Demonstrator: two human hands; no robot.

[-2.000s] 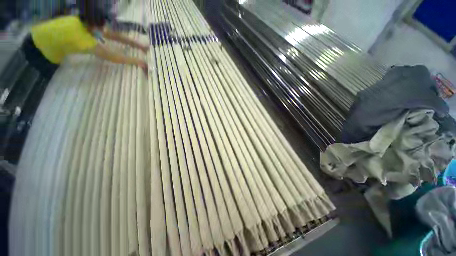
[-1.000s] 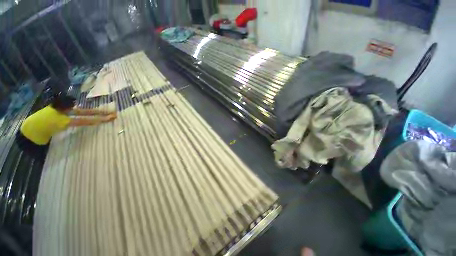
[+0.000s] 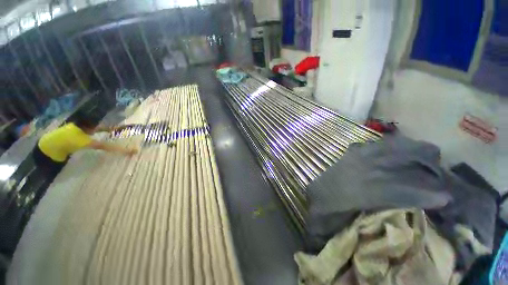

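Neither of my hands is in view. Nearest in front, long narrow beige fabric sleeves [image 3: 161,211] lie side by side on a long rack at the left. A band of bare steel tubes [image 3: 189,133] shows across them farther back. Small dark fasteners [image 3: 171,144] sit near that band; what they are is too blurred to tell. At the lower right lies a crumpled beige cloth [image 3: 384,250] beside a dark grey cloth [image 3: 379,178], which covers the near end of a second rack of shiny tubes [image 3: 295,133].
A person in a yellow shirt [image 3: 64,142] leans over the left rack, arms stretched over the sleeves. A grey floor aisle [image 3: 239,183] runs between the racks. Blue-green cloth [image 3: 231,75] lies on the far end of the right rack. A white wall [image 3: 434,100] stands at right.
The view has swung up and to the right, showing more aisle and wall. The fingertip at the bottom edge is gone, and most of the turquoise container has left the picture.
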